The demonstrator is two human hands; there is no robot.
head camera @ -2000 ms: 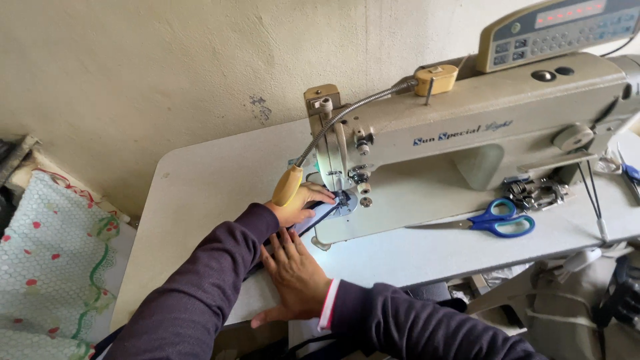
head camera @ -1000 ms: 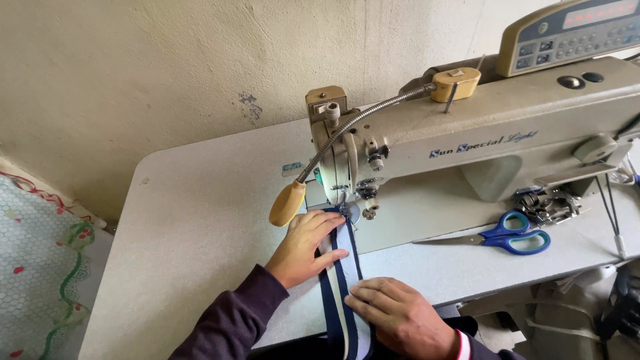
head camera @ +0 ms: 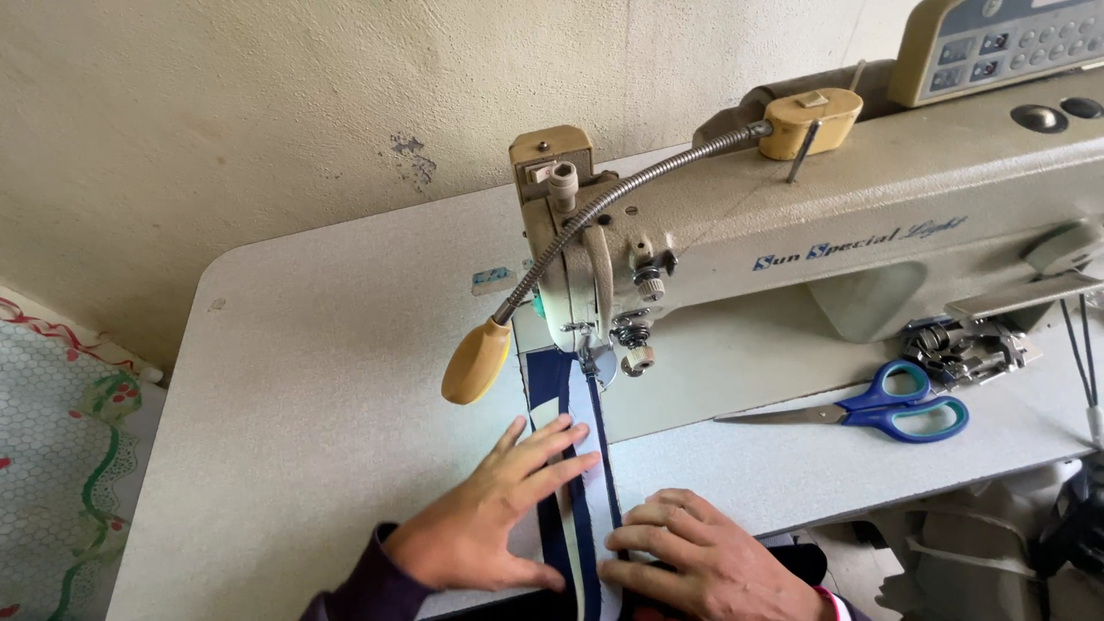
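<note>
Navy and white fabric strips point(head camera: 591, 500) run lengthwise from under the presser foot point(head camera: 592, 362) of an industrial sewing machine point(head camera: 733, 198) down over the table's front edge. My left hand point(head camera: 504, 509) lies with spread fingers on the strips, its fingertips a short way below the foot. Nearer the front edge, my right hand point(head camera: 699, 552) rests its curled fingers at the strips' right side; whether it pinches the cloth cannot be told. The needle point is too small to make out.
Blue-handled scissors point(head camera: 901, 414) lie right of the strips, beside metal attachments point(head camera: 970, 349). A yellow gooseneck lamp point(head camera: 477, 360) hangs left of the needle area. The white tabletop point(head camera: 345, 388) meets a plaster wall. Patterned cloth point(head camera: 69, 466) is at the far left, a control panel point(head camera: 1000, 47) on top.
Two seconds ago both hands were close together near the foot; the right hand has since moved to the strips' right side. The left hand has drawn back from the foot, its fingers spread wider.
</note>
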